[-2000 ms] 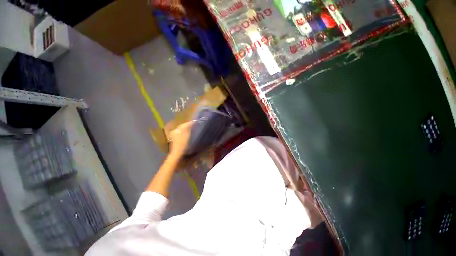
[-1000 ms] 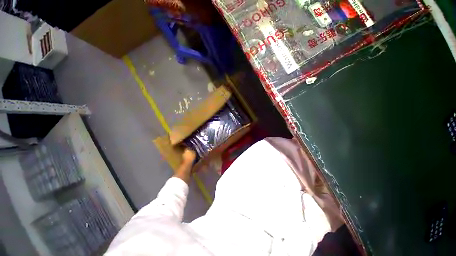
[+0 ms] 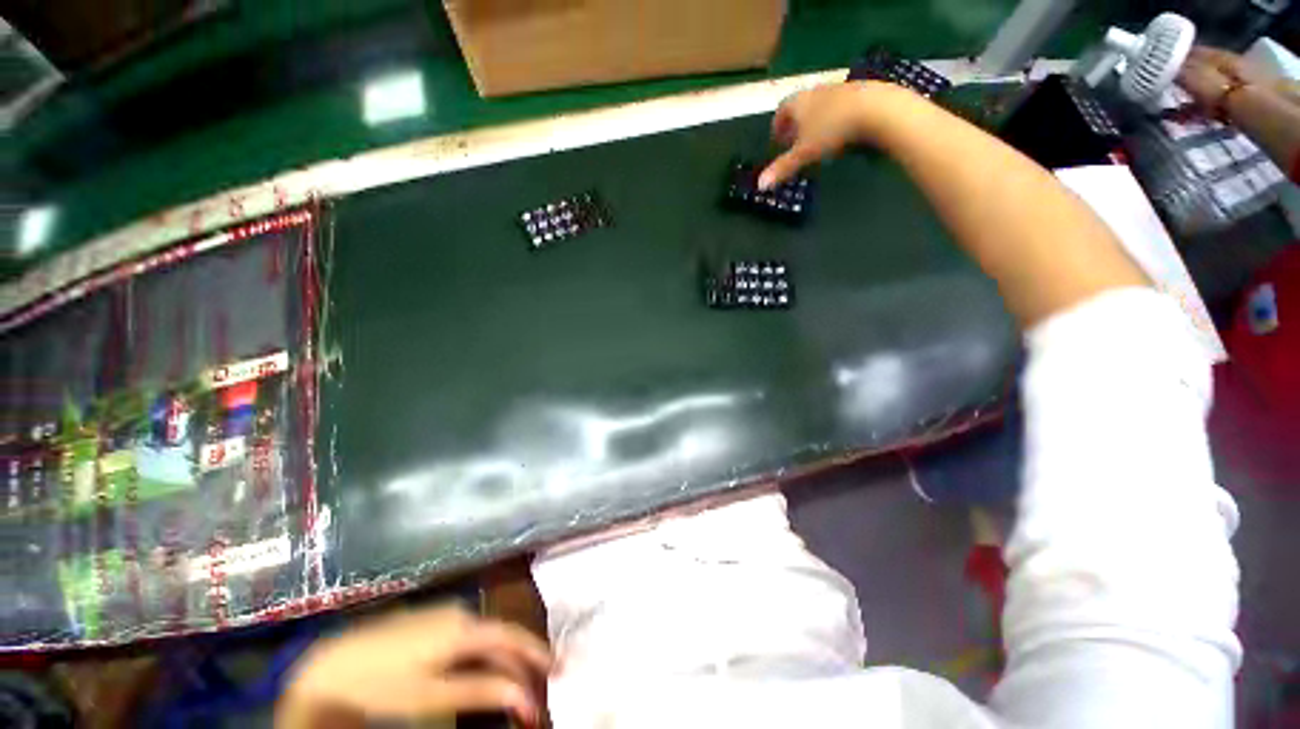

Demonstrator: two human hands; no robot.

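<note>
Black keypad units lie on the dark green mat (image 3: 499,370). One keypad unit (image 3: 563,219) lies at the middle left and another (image 3: 747,285) lies right of centre, both with pale dots up. My right hand (image 3: 827,126) reaches across the mat, its thumb and fingers on a third keypad unit (image 3: 777,197) near the far edge. My left hand (image 3: 414,667) is low at the bottom left, off the near bench edge, blurred, with fingers apart and nothing seen in it.
A plastic-covered printed sheet (image 3: 157,470) is at the left. A brown box (image 3: 613,40) stands beyond the bench edge. More black keypads (image 3: 901,71), a small white fan (image 3: 1158,57), a white box (image 3: 1141,235) and another person's hand (image 3: 1229,83) are at the right.
The view has swung from the open carton beside the lap to the bench. My left hand has left the carton, where it earlier held a dark bundle. My right hand has come into view on a keypad.
</note>
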